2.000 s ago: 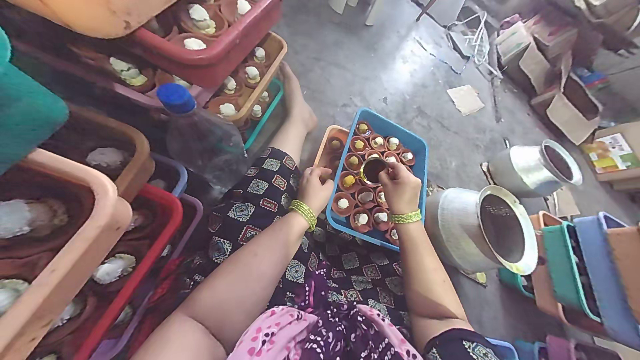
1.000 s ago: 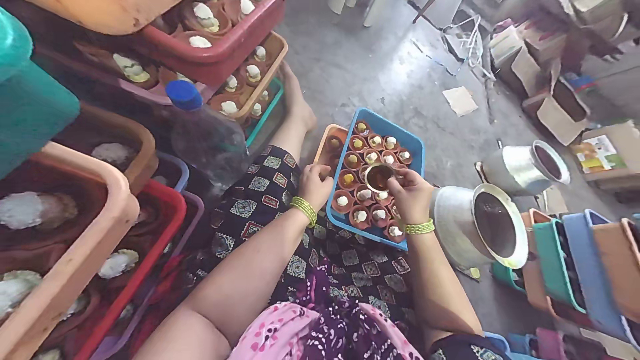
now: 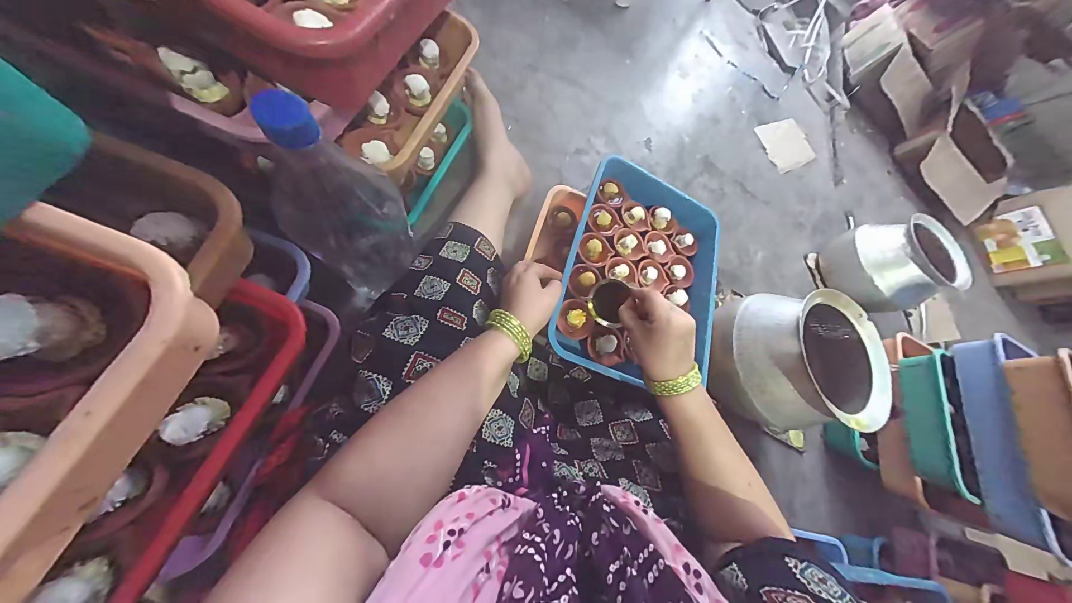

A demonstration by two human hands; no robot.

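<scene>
A blue plastic tray (image 3: 706,251) holds rows of small clay cups (image 3: 626,243), each with a white or yellowish wick or tuft in it. My right hand (image 3: 662,335) grips a small round metal cup (image 3: 609,303) with dark contents, held over the lower left part of the tray. At the tray's left edge is my left hand (image 3: 532,293), its fingers bent; whether they hold the rim or anything else cannot be made out. Partly under the blue tray lies an orange tray (image 3: 548,213) with a clay cup in it.
Stacked trays of clay cups, among them a red tray (image 3: 276,335), rise at left beside a plastic bottle (image 3: 335,201). Two metal pots (image 3: 762,360) stand right of the blue tray. Beyond are stacked coloured trays (image 3: 992,427), cardboard boxes (image 3: 963,167) and a paper piece (image 3: 785,145).
My right hand has moved the metal cup from the upper right part of the tray toward its lower left. My left hand has stayed near the tray's left edge.
</scene>
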